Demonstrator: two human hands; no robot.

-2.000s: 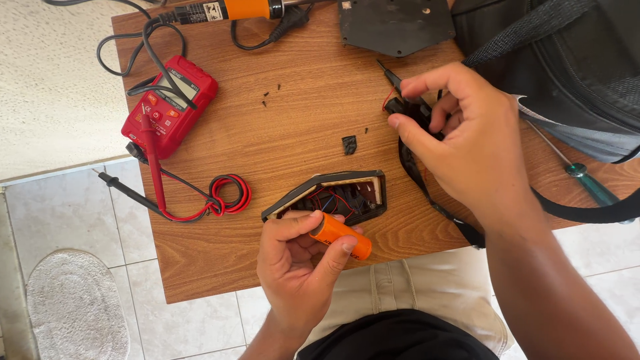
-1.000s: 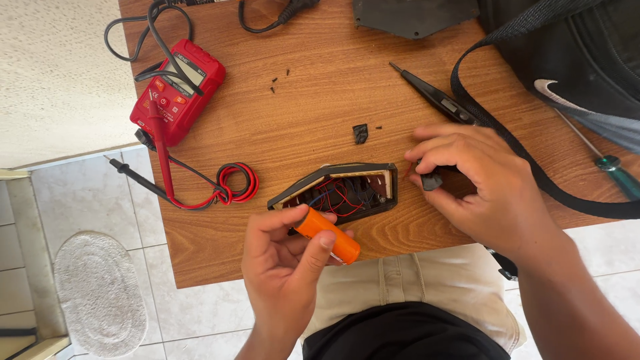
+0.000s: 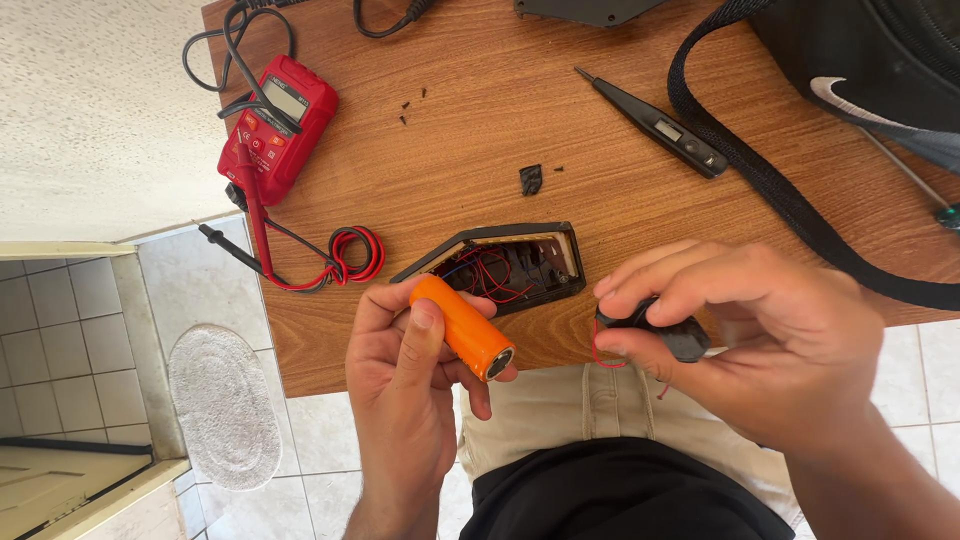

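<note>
My left hand point(image 3: 412, 360) holds an orange cylindrical battery cell point(image 3: 465, 328), tilted with one end toward the lower right. My right hand point(image 3: 750, 330) pinches a black-wrapped part point(image 3: 679, 337) with a thin red wire point(image 3: 606, 358) hanging from it; the fingers hide some of it. Between and beyond the hands, an open black housing point(image 3: 576, 259) lies at the table's front edge, with red and blue wires point(image 3: 491, 274) inside. A scrap of black tape or plastic point(image 3: 531, 180) sits behind the housing, beside a tiny screw point(image 3: 559, 169).
A red digital multimeter point(image 3: 281, 131) and its coiled leads point(image 3: 358, 255) are at the left. A black pen-type tester point(image 3: 660, 127) rests near a bag strap point(image 3: 780, 180), with a black bag point(image 3: 840, 60) and screwdriver point(image 3: 911, 172) at right. Small screws point(image 3: 405, 109) and a black plate point(image 3: 592, 9) lie farther back.
My right hand has moved down toward the front edge with the black part, away from the pen-type tester. My left hand keeps the orange cell, now turned with its end more downward. The view has shifted.
</note>
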